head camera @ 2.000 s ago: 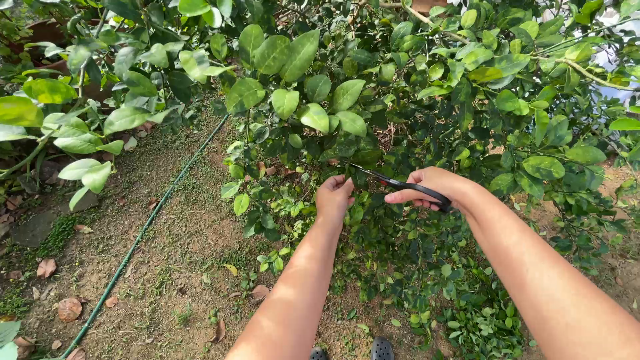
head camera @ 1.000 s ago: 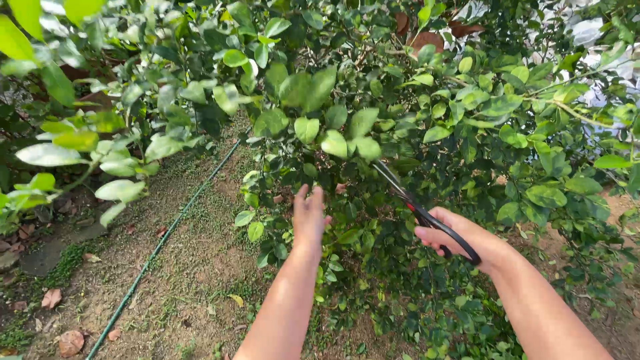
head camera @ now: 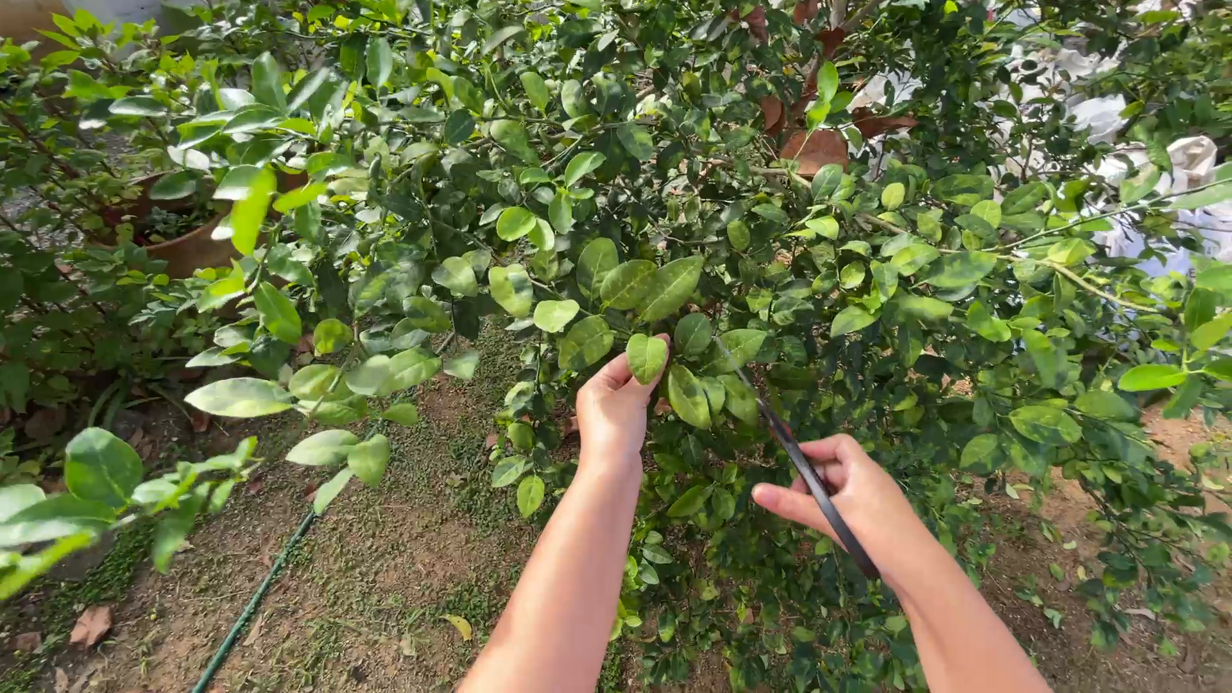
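Note:
My left hand [head camera: 616, 399] is at a leafy branch of a green shrub, its thumb and fingers closed around a stem or leaf, partly hidden behind a mottled leaf [head camera: 646, 357]. To its right, my right hand [head camera: 845, 491] holds black-handled scissors or shears [head camera: 818, 491]. Their blades point up and left, with the tip among the leaves [head camera: 739, 348] just right of my left hand. Whether the blades are apart cannot be made out. Broad green leaves with yellowish patches [head camera: 671, 288] stand above my left hand.
A green hose [head camera: 255, 603] runs over the soil at lower left. Leafy twigs [head camera: 241, 397] reach in from the left, near a terracotta pot [head camera: 192, 248]. A long thin branch [head camera: 1088, 281] crosses at right, before white plastic bags [head camera: 1097, 120]. Dry leaves [head camera: 91, 626] lie on the ground.
My left hand, apart from the foliage with its fingers spread a second ago, has closed on the branch. The scissors have stayed in my right hand. The view has tilted up.

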